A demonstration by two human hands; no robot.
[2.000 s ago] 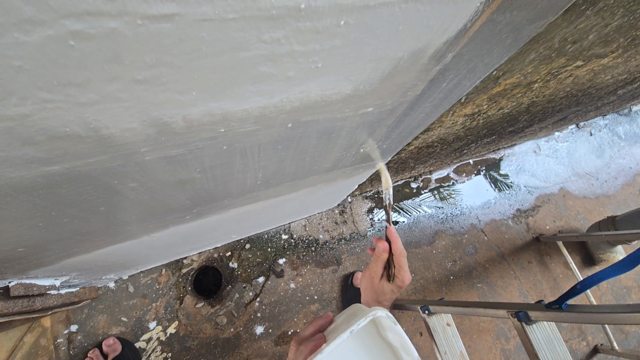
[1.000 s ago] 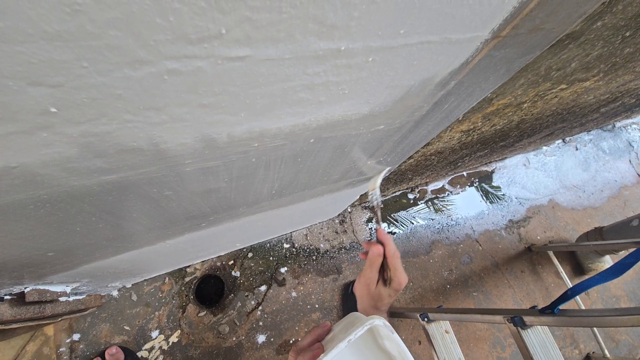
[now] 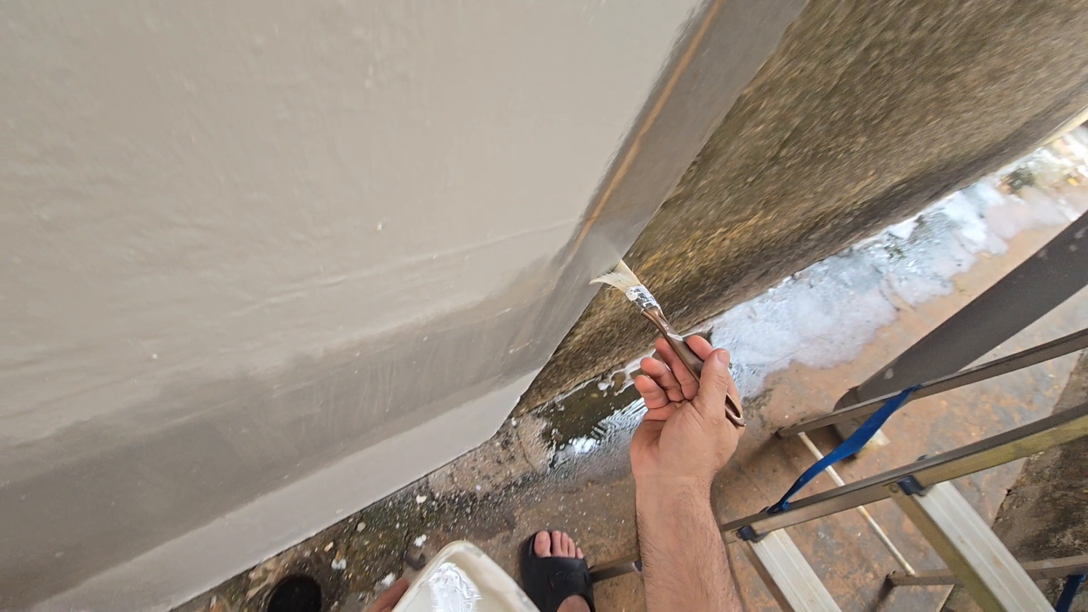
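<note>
My right hand (image 3: 687,412) grips the brown handle of a paintbrush (image 3: 670,331). The brush's pale bristles touch the edge of a grey-painted wall (image 3: 297,212), where it meets a rough, brown-stained wall (image 3: 816,153). At the bottom, my left hand (image 3: 391,595) is mostly cut off by the frame; its fingers are against the side of a white plastic container (image 3: 467,578) with white paint inside. Along the wall's foot runs a lighter painted band.
An aluminium stepladder (image 3: 960,535) with a blue strap (image 3: 841,450) stands at the lower right, near a dark post (image 3: 977,314). A sandaled foot (image 3: 557,569) is on the stained floor. A dark round hole (image 3: 294,593) lies at the bottom. White, wet residue (image 3: 816,314) lines the stained wall's base.
My right hand has moved the brush up and to the right along the grey wall's edge. The view has shifted, and the container now sits lower in it.
</note>
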